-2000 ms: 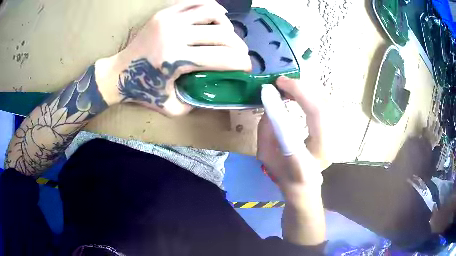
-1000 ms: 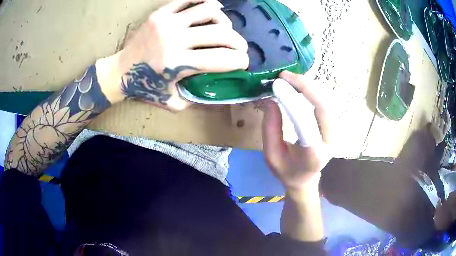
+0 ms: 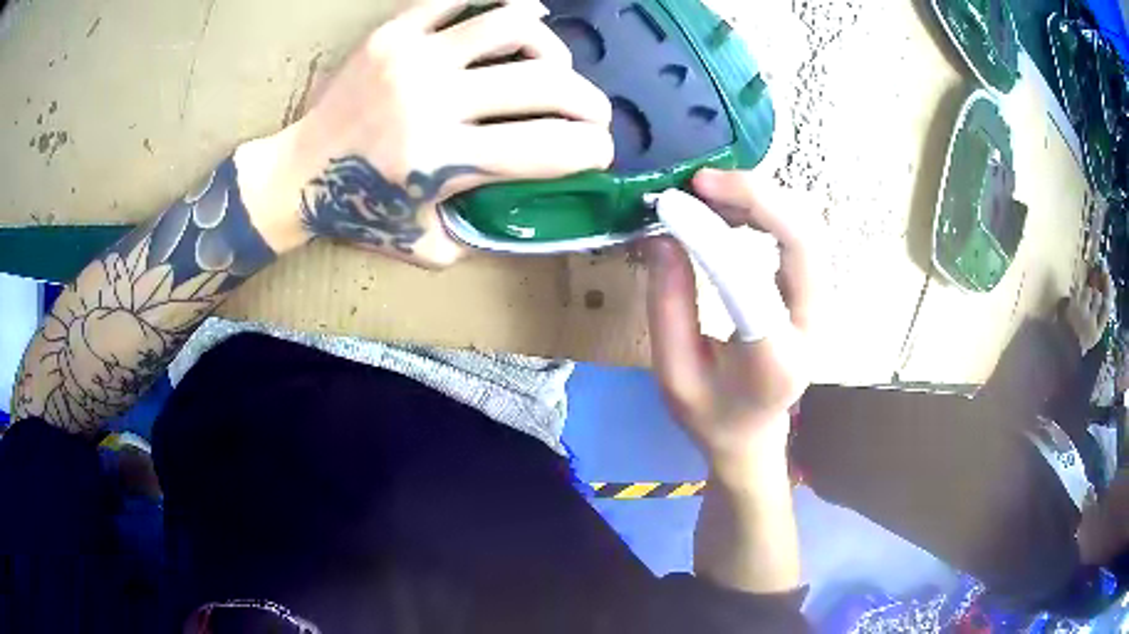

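A glossy green housing (image 3: 557, 208) with a pale rim and a dark grey inner panel (image 3: 656, 93) is tilted up over the cardboard at the top centre. My left hand (image 3: 458, 130), tattooed at the back, grips it from the left with the fingers over the panel. My right hand (image 3: 737, 334) is at the housing's lower right side. Its index finger wears a white sleeve (image 3: 718, 260), and the tip touches the green side near a small silver spot (image 3: 651, 198). Whether the fingers pinch a small part cannot be told.
Tiny pieces (image 3: 811, 99) lie scattered on the cardboard (image 3: 471, 310) right of the housing. Another green housing (image 3: 978, 198) lies further right, with more behind it. A person's arm (image 3: 953, 464) is at the lower right. Yellow-black tape (image 3: 648, 490) marks the blue floor.
The housing first turned a little, showing more of its panel and right edge. My right fingertip has since moved slightly left along its side. My left hand keeps its grip.
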